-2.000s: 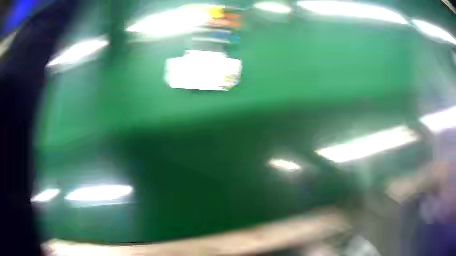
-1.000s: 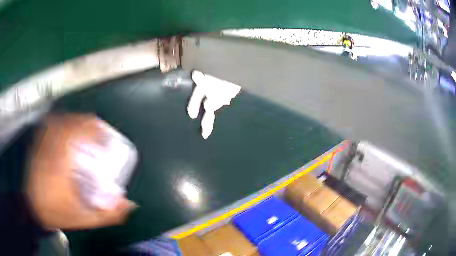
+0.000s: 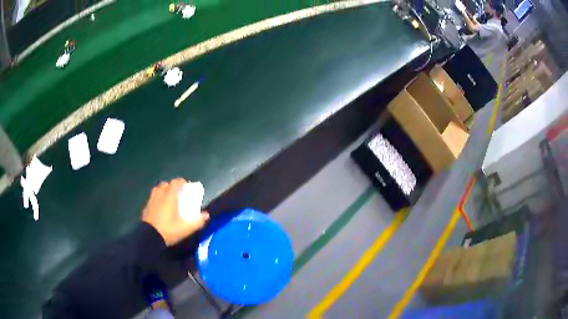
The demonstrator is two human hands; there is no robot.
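Note:
My left hand (image 3: 167,210), bare with a dark sleeve, reaches in from the lower left. It is closed around a white blocky plastic part (image 3: 191,199) above the bench's front edge, with the thumb at its lower right. My right hand is not in view. Two smooth white covers (image 3: 111,136) lie side by side on the dark green bench (image 3: 261,112). A cream pen-like tool (image 3: 186,93) with a blue end lies farther back. A white housing unit (image 3: 173,76) with small coloured parts sits by the speckled ledge.
A limp white glove (image 3: 36,179) lies at the left. More units (image 3: 63,60) are on the green belt (image 3: 118,37). A round blue stool (image 3: 246,257) stands below the hand. Cardboard boxes (image 3: 430,118) and a black crate (image 3: 398,168) stand on the floor. A person (image 3: 489,31) is at the far right.
The view has swung and widened, bringing the belt, stool and covers into view. My left hand, still holding the white part, now appears farther right and smaller.

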